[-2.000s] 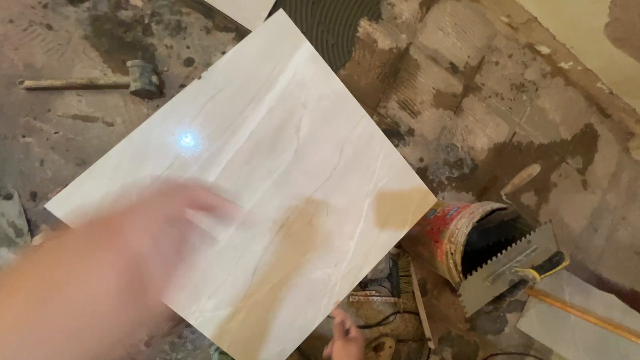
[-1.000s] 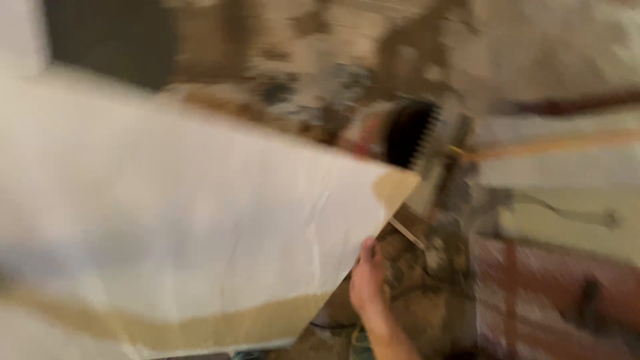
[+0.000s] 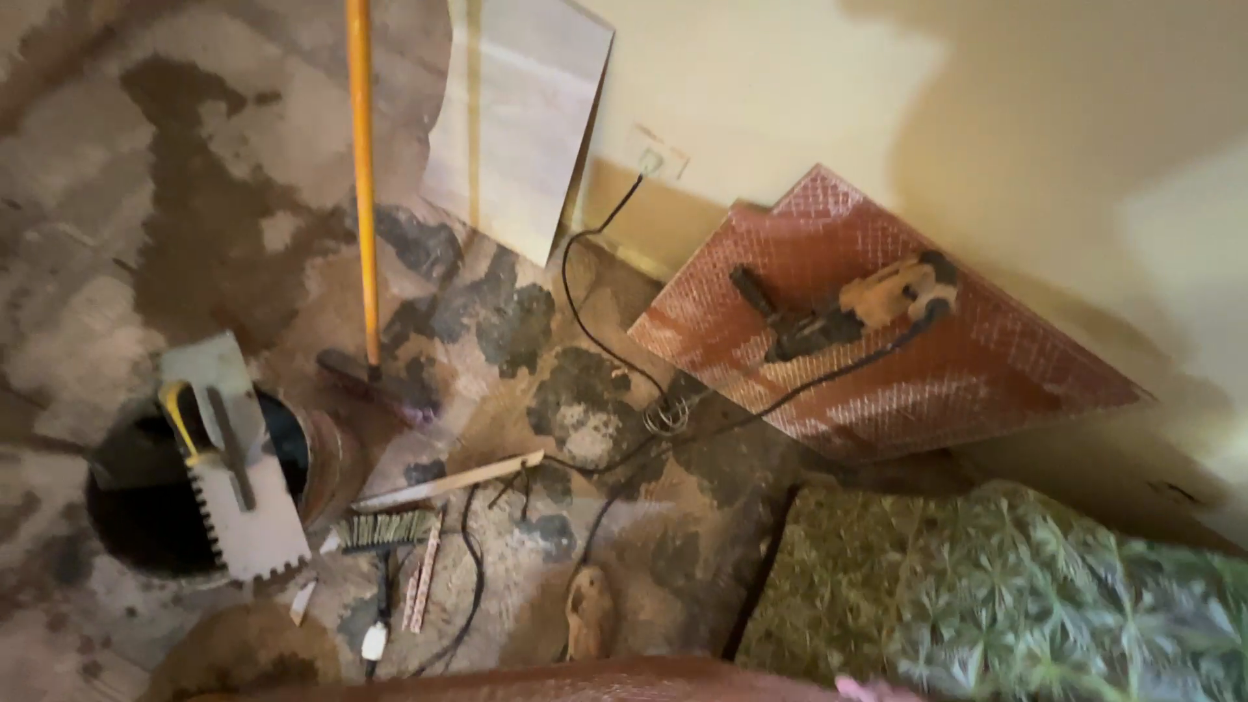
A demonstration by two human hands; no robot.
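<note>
At the bottom edge, a reddish-brown surface shows, coloured like a tile's back; most of it is cut off. Just right of it is a small pink patch that looks like fingertips of my right hand; its grip is hidden. My left hand is out of view. A notched trowel with a yellow and black handle lies across the mouth of a bucket at the left. Reddish tiles, back side outward, lean on the wall at the right with an orange power tool on them.
A pale tile leans on the wall near an outlet with a black cord. A yellow-handled broom, a brush, a wooden strip and another tool are on the stained floor. Green leaf-patterned material lies lower right.
The view has swung far to the right. The large pale tile and the hand holding its edge one second ago no longer show as before; a reddish surface now shows at the bottom.
</note>
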